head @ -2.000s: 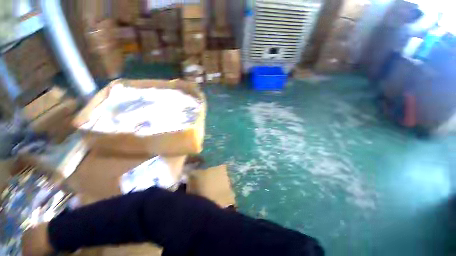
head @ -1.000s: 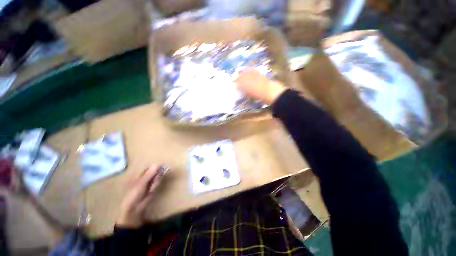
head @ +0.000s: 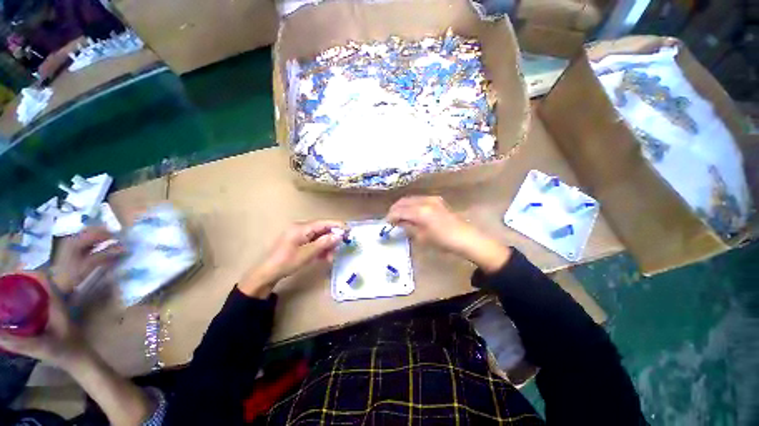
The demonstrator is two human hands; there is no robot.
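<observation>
A white plate (head: 372, 270) with blue-grey uprights lies on the cardboard bench cover in front of me. My left hand (head: 301, 250) is at its upper left corner, fingertips closed on a small component (head: 345, 236) at that upright. My right hand (head: 437, 226) is at its upper right corner, fingertips closed on a small component (head: 386, 230) there. The two lower uprights show uncovered. The parts box (head: 391, 173), heaped with shiny and blue parts, stands directly beyond the plate.
Another white plate (head: 551, 216) lies at right beside the second parts carton (head: 617, 195). At left, a neighbour's hands hold a red bottle (head: 22, 304) and touch a blurred plate (head: 156, 254). Filled plates (head: 84, 205) lie farther left, near the green conveyor (head: 223, 112).
My right hand has come out of the parts box to the plate. My left hand has moved right onto the plate. The neighbour's red bottle and the plate at right now show.
</observation>
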